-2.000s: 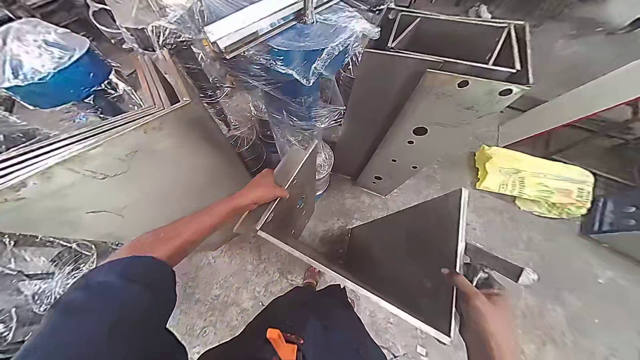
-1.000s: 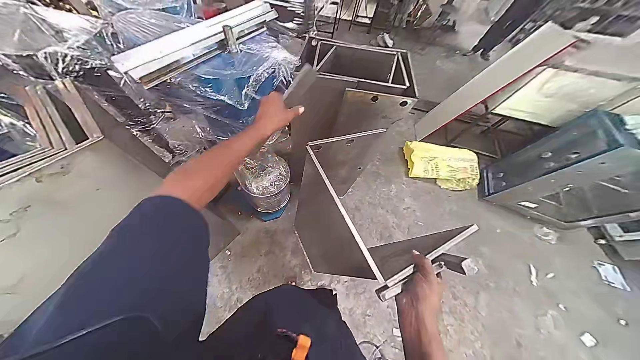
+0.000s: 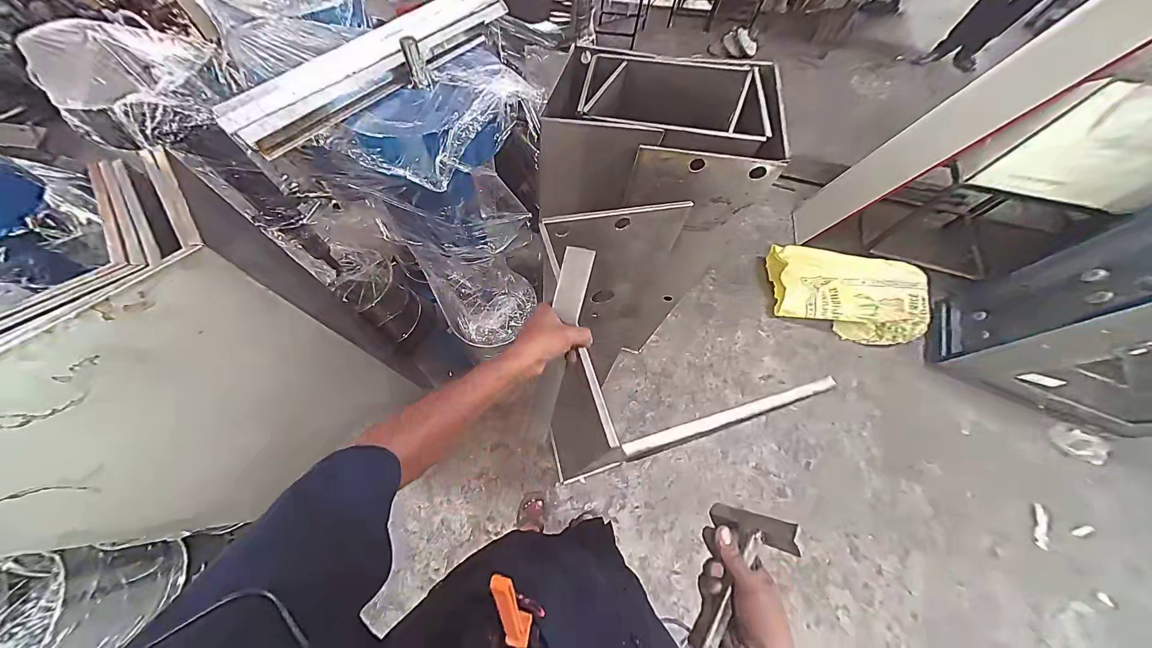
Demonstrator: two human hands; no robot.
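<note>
My left hand [image 3: 551, 342] is closed around a flat grey metal strip [image 3: 573, 283] at the upright edge of a bent sheet-metal panel [image 3: 580, 414]. The panel has holes, pale edges and a narrow lower edge reaching out to the right; it stands on the concrete floor before my feet. At the lower right, my right hand [image 3: 742, 585] grips the thin metal handle of a hammer-like tool with a dark, angular metal head [image 3: 756, 528]. This tool is apart from the panel. My right palm and part of the handle are hidden.
An open sheet-metal box frame [image 3: 603, 162] stands beyond the panel. Plastic-wrapped blue equipment [image 3: 432, 135] and large metal panels [image 3: 180, 387] are on the left. A yellow printed sack [image 3: 850, 292] lies to the right, near a dark metal cabinet [image 3: 1062, 306]. Another person's legs [image 3: 976, 27] show far off.
The bent panel has turned from its earlier position. My right hand, at the panel's edge in both earlier frames, is now away from it with the tool.
</note>
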